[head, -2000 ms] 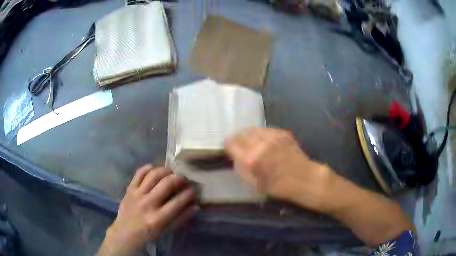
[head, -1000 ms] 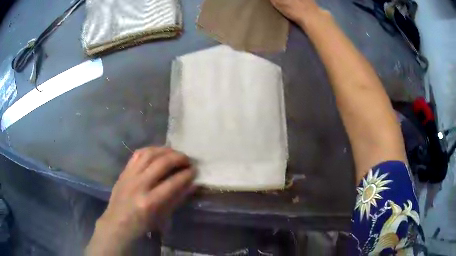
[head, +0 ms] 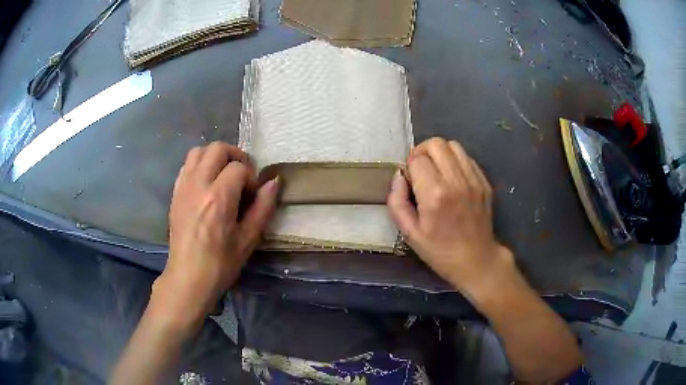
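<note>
A pale off-white pocket piece (head: 327, 105) lies on top of the working stack (head: 331, 225), its angled end away from me. Its near end is folded back as a tan-brown hem fold (head: 335, 183). My left hand (head: 218, 203) holds the left end of the fold, thumb on the tan band. My right hand (head: 442, 207) holds the right end the same way. The stack's layered edges show at its left side and near edge. My fingers partly hide the fold's ends.
The steam iron (head: 602, 184) rests at the right. A tan-brown finished stack (head: 350, 19) lies beyond the work, a pale waiting stack (head: 192, 26) upper left. A looped tie strip (head: 56, 71) and a curved white strip (head: 83, 124) lie at the left.
My right hand has come back from the tan-brown stack to the working stack. Both hands now hold the near end of the top piece, which has been folded over. The iron is fully visible again.
</note>
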